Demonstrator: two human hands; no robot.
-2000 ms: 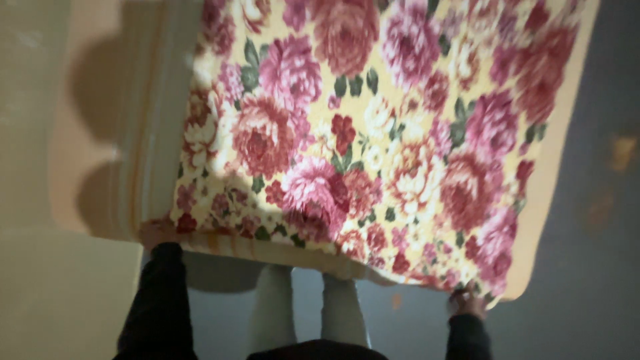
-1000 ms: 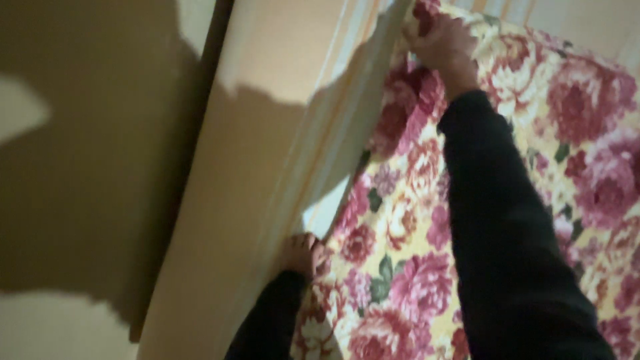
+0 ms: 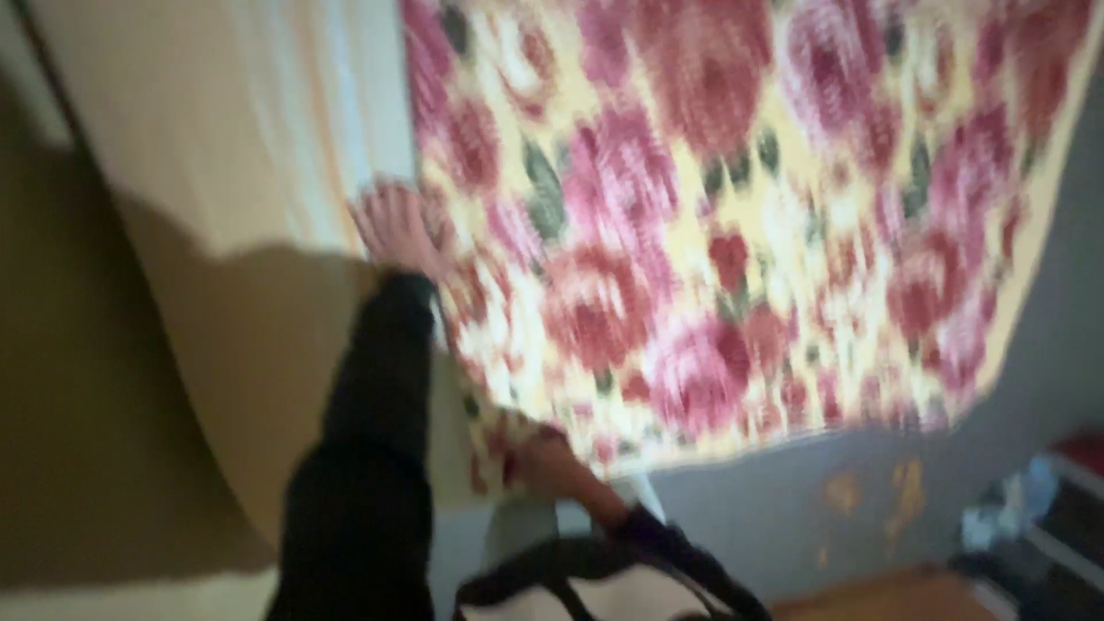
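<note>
A floral cloth with pink and red roses on cream lies over a striped, peach-coloured surface that looks like a mattress or bedding. My left hand rests flat at the cloth's left edge, fingers apart, partly on the striped part. Lower down, my right hand is at the cloth's near left corner, its fingers seemingly closed on a bunched bit of the fabric. Blur hides the finger detail. Both arms wear dark sleeves.
A brown panel or wall runs along the left side. Grey floor shows below the cloth. At the lower right are a brown wooden-looking surface and dark items with a light blue thing.
My right hand, higher up on the cloth one second ago, is now at its near left corner. My left hand now lies flat farther up the left edge. The view has swung considerably.
</note>
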